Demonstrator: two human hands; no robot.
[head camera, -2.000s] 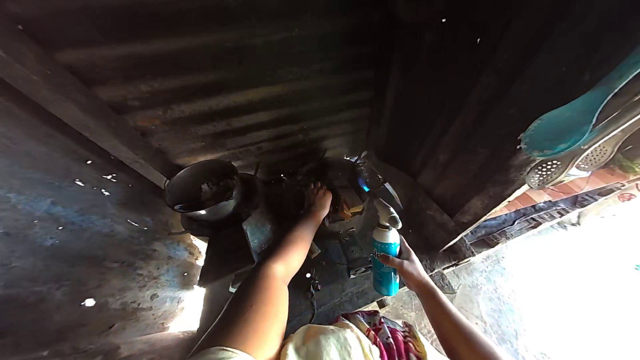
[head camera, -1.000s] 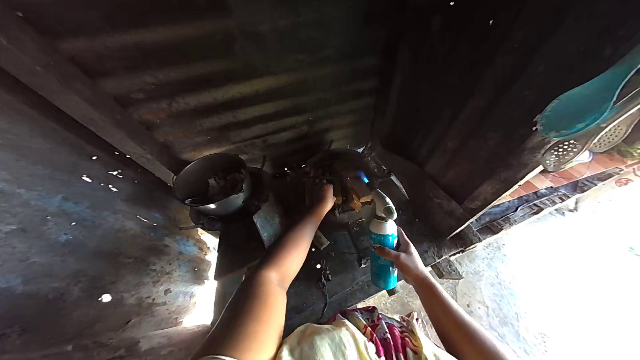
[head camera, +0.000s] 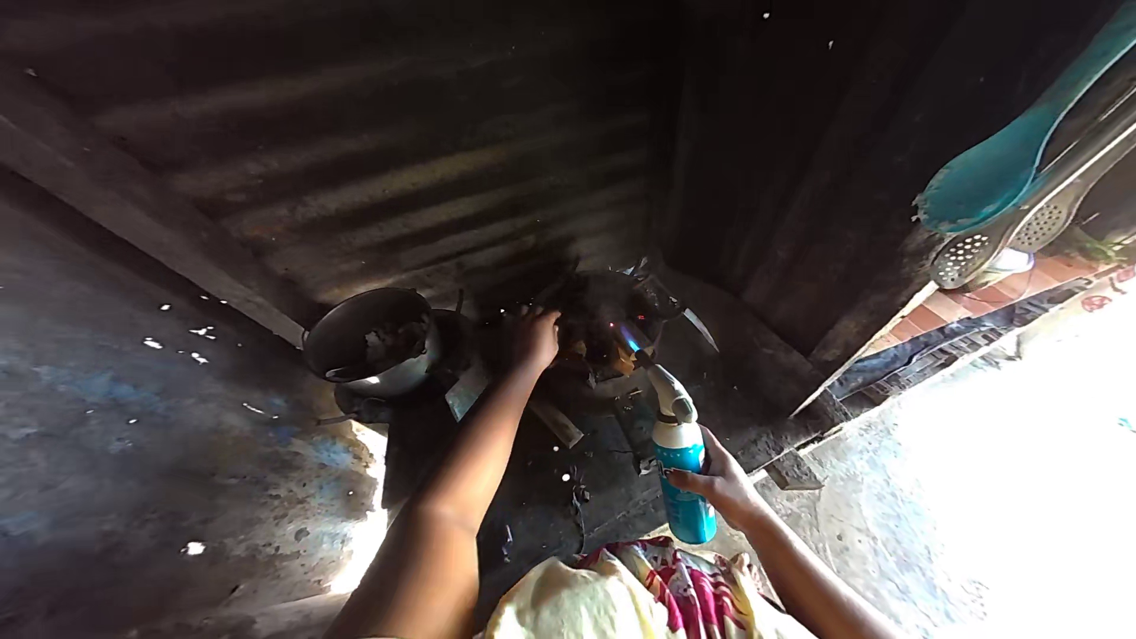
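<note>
My right hand (head camera: 723, 484) is wrapped around the blue canister of a gas torch (head camera: 683, 479). A blue flame (head camera: 629, 339) comes from the torch's nozzle, which points up and left at the charcoal or wood pieces (head camera: 612, 351) in a dark stove. Small red glowing spots show near the flame. My left hand (head camera: 538, 337) reaches to the left side of the stove; its fingertips lie in shadow, so whether it grips something cannot be told. A wooden piece (head camera: 556, 422) lies just below that hand.
A sooty metal pot (head camera: 373, 342) with dark contents stands at the left. A knife-like blade (head camera: 701, 330) lies right of the stove. A teal plastic spoon (head camera: 985, 182) and a perforated metal skimmer (head camera: 963, 257) hang at the upper right. Corrugated metal sheet (head camera: 382, 177) forms the back wall.
The torch flame stays lit and now points up-left at the pieces in the stove. My left hand remains at the stove's left side.
</note>
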